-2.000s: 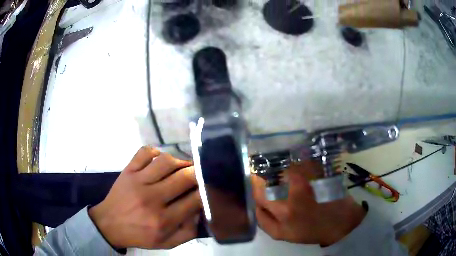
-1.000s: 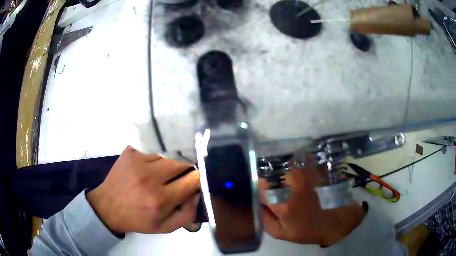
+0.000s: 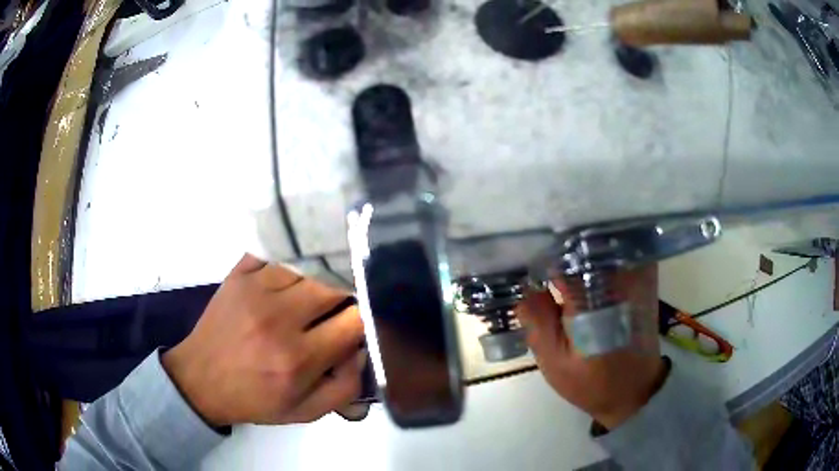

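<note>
The white sewing machine head (image 3: 570, 120) fills the upper middle, with a shiny chrome guard (image 3: 409, 313) in front of the needle area. A dark fabric strip (image 3: 120, 336) runs from the left edge under my left hand (image 3: 267, 350). My left hand's fingers are bent and pressed on the strip, with fingertips partly behind the guard. My right hand (image 3: 598, 354) is right of the guard, behind the tension knobs (image 3: 598, 329); its fingertips are partly hidden and I cannot tell if they hold anything. The needle is hidden.
Thread snips (image 3: 699, 338) with orange and yellow-green handles lie right of my right hand. A brown-handled tool (image 3: 681, 20) is on top of the machine head. A yellow-brown taped board (image 3: 60, 175) borders the table at left, with dark fabric (image 3: 18, 184) beyond it.
My right hand has moved right, away from the guard, baring part of the machine bed between. My left hand stays near the guard on the strip. The view has shifted slightly.
</note>
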